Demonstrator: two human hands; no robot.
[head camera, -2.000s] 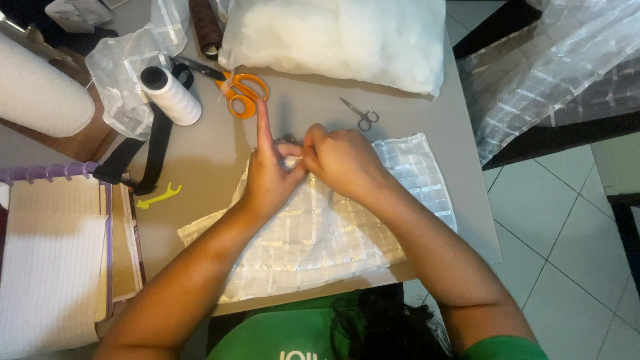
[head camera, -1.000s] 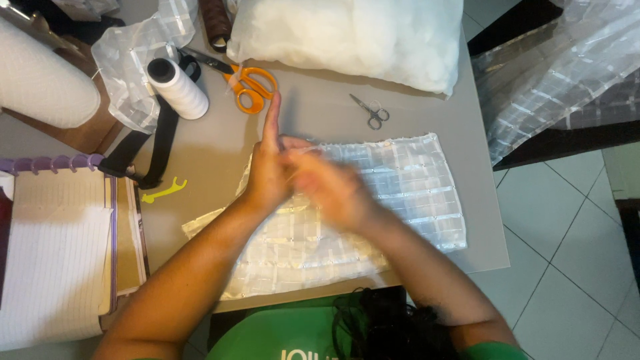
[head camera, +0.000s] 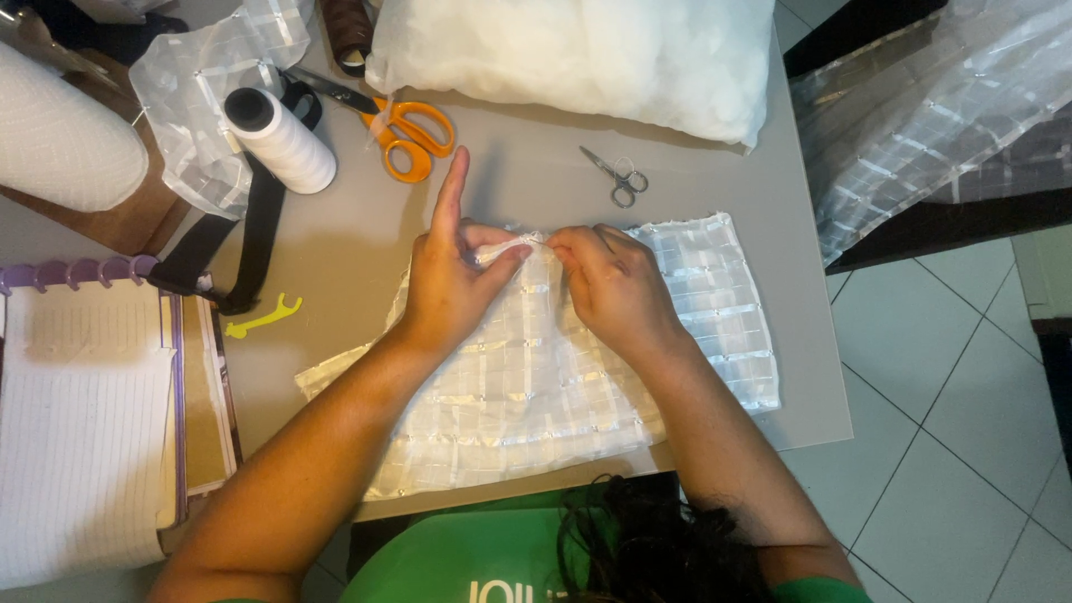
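Note:
A sheer white checked fabric piece (head camera: 519, 377) lies on the table under both my forearms. My left hand (head camera: 456, 268) pinches its gathered top edge between thumb and fingers, index finger pointing up. Close on the right, my right hand (head camera: 611, 285) has its fingertips closed at the same edge; what they pinch is too small to make out, perhaps a needle or thread. Small metal scissors (head camera: 618, 177) lie above my right hand. Orange-handled scissors (head camera: 409, 138) rest beyond my left hand, beside a cone of white thread (head camera: 289, 146).
A clear bag of white stuffing (head camera: 578, 59) lies at the back, near a brown thread spool (head camera: 347, 33). At left are a ring-bound notebook (head camera: 84, 419), a paper roll (head camera: 63, 134), a black strap (head camera: 251, 243) and a yellow-green plastic piece (head camera: 266, 318). Sheer fabric (head camera: 938, 126) hangs at right.
My right hand, blurred and lower a second ago, is now back up at the fabric edge beside my left hand. My left hand keeps its pinch with the index finger raised.

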